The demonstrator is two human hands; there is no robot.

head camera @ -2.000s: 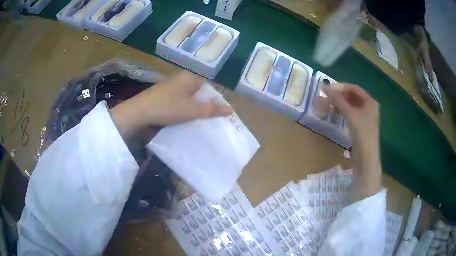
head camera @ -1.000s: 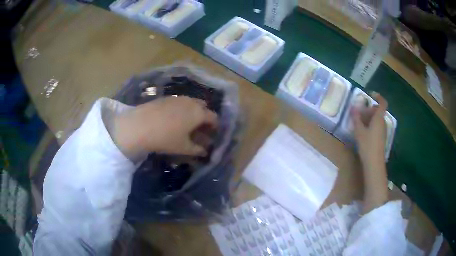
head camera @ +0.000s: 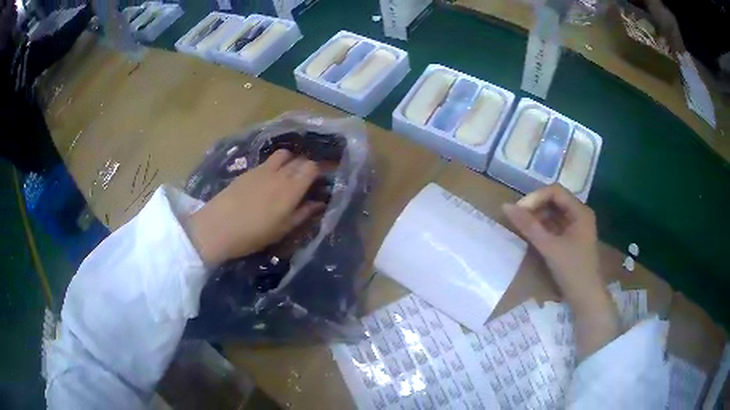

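My left hand (head camera: 268,200) reaches into the mouth of a clear plastic bag (head camera: 320,284) full of black pieces; its fingertips are among the pieces and partly hidden. My right hand (head camera: 556,224) is just off the right edge of a white glossy label sheet (head camera: 448,256), thumb and forefinger close together; I cannot tell if they pinch a small label. The sheet lies curled on the table, with small print along its upper edge. The nearest white tray (head camera: 544,148) holds two cream units around a bluish-grey middle slot, just beyond my right hand.
More trays with cream units (head camera: 454,112) line the green belt (head camera: 640,160). Printed label sheets (head camera: 416,348) overlap at the front. Upright printed cards (head camera: 542,56) stand behind the trays. White scraps (head camera: 631,256) lie at right. A dark-clothed person (head camera: 36,88) is at upper left.
My left hand has let go of the label sheet, now on the table, and moved into the bag. My right hand has moved from the rightmost tray to beside the sheet.
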